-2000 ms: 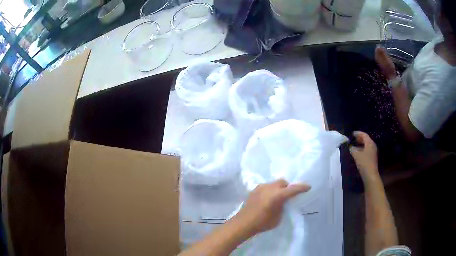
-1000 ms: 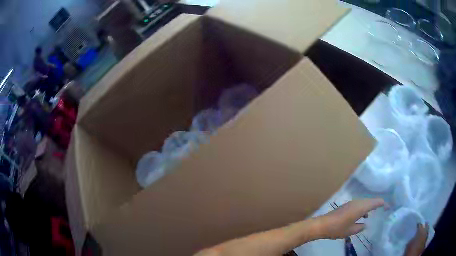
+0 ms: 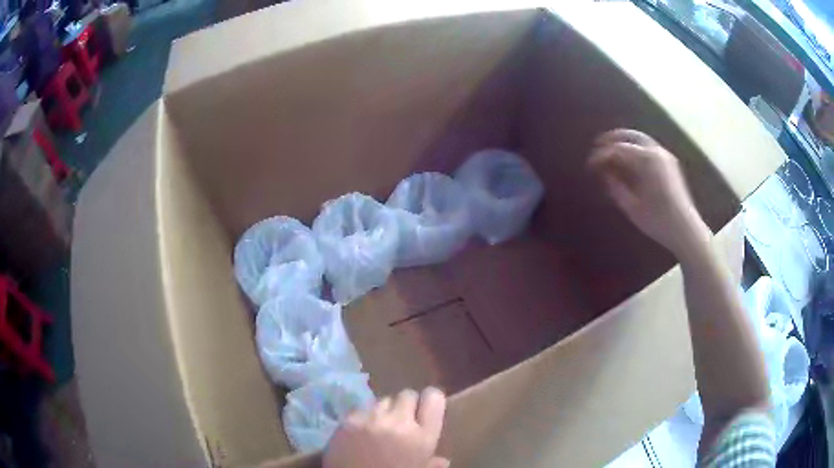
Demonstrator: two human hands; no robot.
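The large brown master carton (image 3: 567, 393) stands open in front of me. Several bagged cylinders (image 3: 357, 245), cloudy white with open ring tops, stand inside along its far and left walls. My left hand (image 3: 389, 434) is at the near rim, beside the nearest bagged cylinder (image 3: 325, 407); its lower part is cut off by the picture's edge and its grip is unclear. My right hand (image 3: 645, 178) is over the carton's right side, fingers loosely bent and apart, holding nothing visible.
Carton flaps stick out at the left (image 3: 119, 302) and right (image 3: 677, 91). Bagged cylinders (image 3: 786, 366) stand on the white table at the right, with clear cylinders (image 3: 800, 196) behind. Red stools (image 3: 64, 91) stand on the floor at the left.
The view has swung left from the white table to the carton. My right hand has come over the carton, and my left hand has moved from the table area to its near rim.
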